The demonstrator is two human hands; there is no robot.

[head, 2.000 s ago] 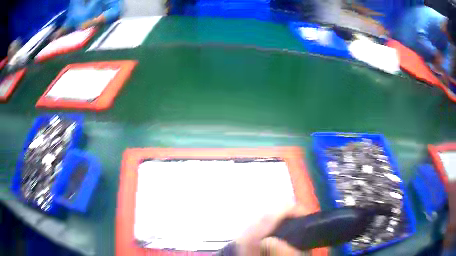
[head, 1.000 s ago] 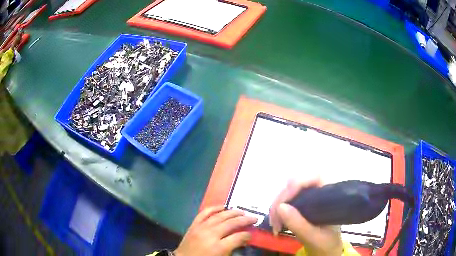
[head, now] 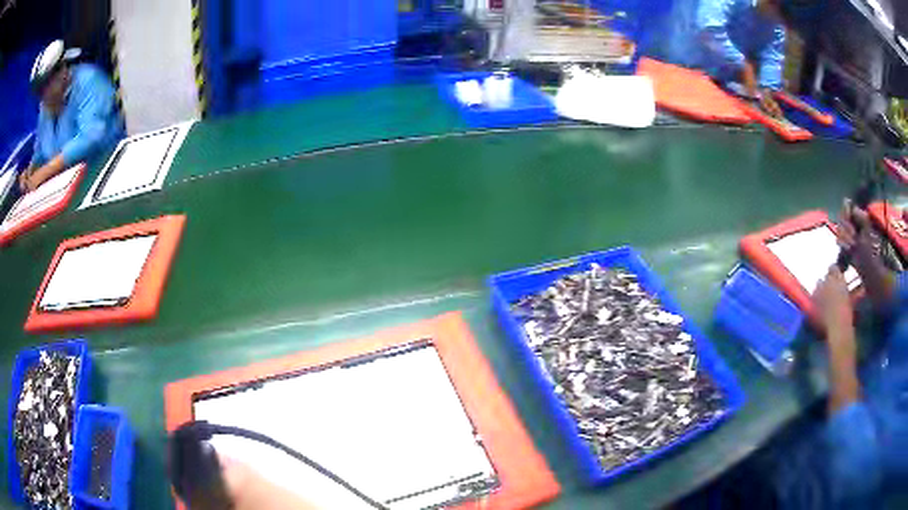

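A white screen panel (head: 348, 428) with a thin dark edge lies in an orange-red foam fixture (head: 513, 438) at the bottom centre. My right hand (head: 261, 490) is at the bottom edge, partly cut off and blurred, around the black electric screwdriver (head: 195, 468). The screwdriver is over the fixture's left side, and its cord runs across the panel. Its tip is not visible. My left hand is not in view.
A large blue bin of metal parts (head: 622, 364) stands right of the fixture. Another parts bin (head: 45, 423) and a small blue bin (head: 103, 458) are at left. A spare fixture (head: 164, 269) lies beyond. A worker's arms (head: 844, 339) are at right; others sit across the table.
The view has swung right and up. My left hand has left the picture. My right hand and the screwdriver have moved to the fixture's left side.
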